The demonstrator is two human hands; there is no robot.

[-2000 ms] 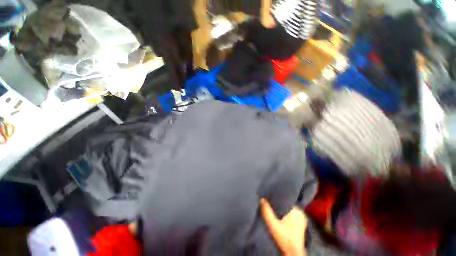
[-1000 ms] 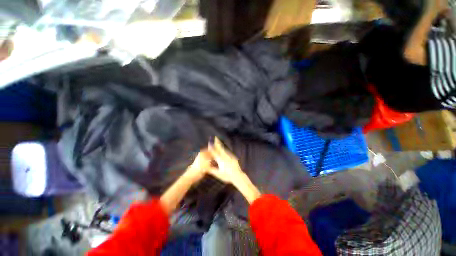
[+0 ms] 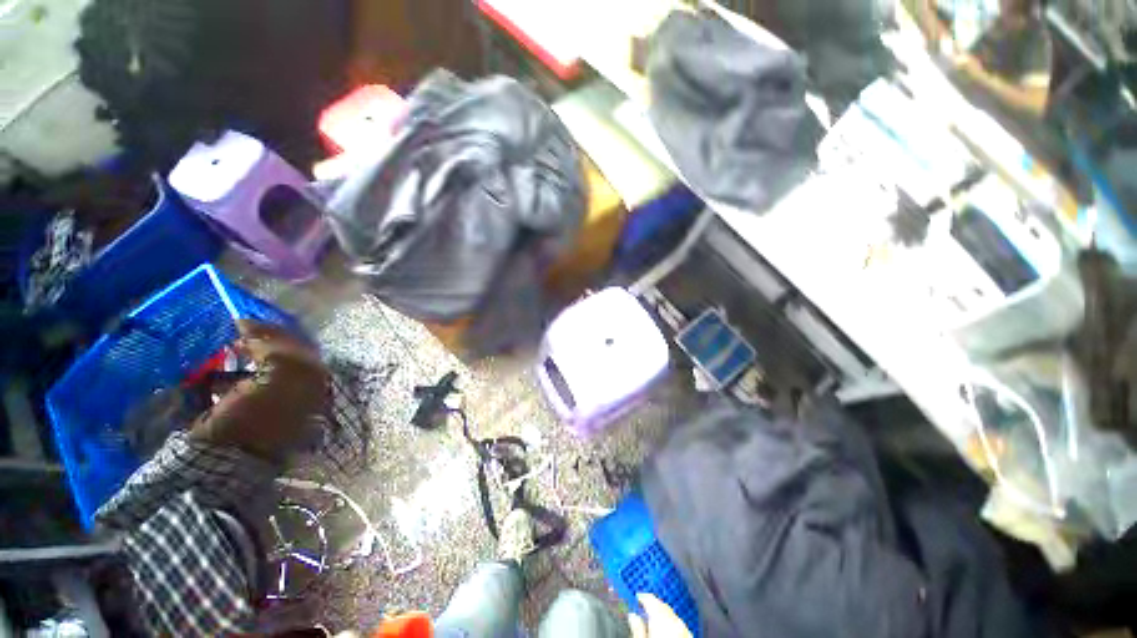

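A large dark grey garment heap (image 3: 798,511) lies at the lower right, over and beside a blue crate (image 3: 642,561). Part of my right hand (image 3: 663,618) shows at the bottom edge, beside the heap and in front of the crate. It is small, blurred and cut off, so its grip cannot be told. A bit of red-orange sleeve (image 3: 405,626) shows at the bottom edge left of my legs; my left hand is not in view.
White-topped lilac stools stand mid-floor (image 3: 607,343) and upper left (image 3: 237,187). Another grey garment heap (image 3: 474,187) is at the upper middle. A white table (image 3: 873,293) runs along the right, with grey cloth on it. A blue crate (image 3: 106,399) holding cloth stands left. Cords lie on the floor.
The view has swung round to the floor, stools and table. Both hands were together over the dark cloth; now only part of one shows at the bottom edge.
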